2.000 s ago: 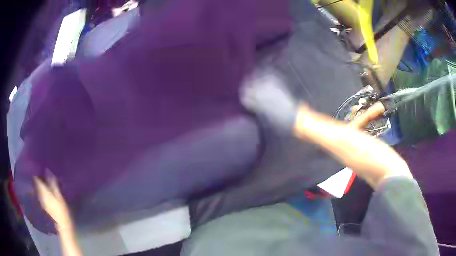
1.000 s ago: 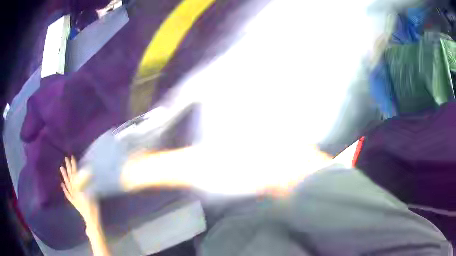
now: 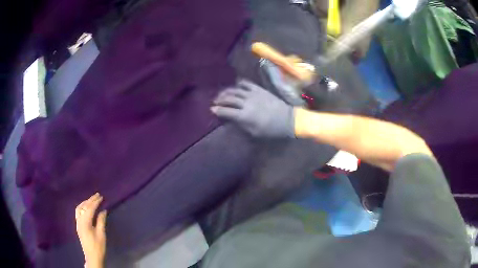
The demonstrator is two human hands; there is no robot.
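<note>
The purple garment (image 3: pixel 141 104) lies spread over the padded ironing table, with its front edge running diagonally along a grey-purple padded form (image 3: pixel 183 178). My left hand (image 3: pixel 90 222), bare, is at the garment's near left edge, thumb and fingers apart; I cannot tell whether it pinches the cloth. My right hand (image 3: pixel 257 110), in a grey glove, rests on the garment's right edge with its fingertips on the cloth; whether it grips the cloth is unclear. The steam iron (image 3: pixel 285 70) stands just beyond my right hand, blurred, its orange-brown handle not held.
A whitish hose (image 3: pixel 361 31) runs from the iron to the upper right. A yellow strap (image 3: pixel 334 18) hangs at the top. A white strip (image 3: pixel 34 90) is at the far left. Green sheeting (image 3: pixel 419 49) is at upper right. A red-and-white item (image 3: pixel 344 160) lies below my right forearm.
The steam and the yellow strap no longer cover the middle. My right hand has moved from near my left hand to the garment's right edge. The iron now stands beyond it.
</note>
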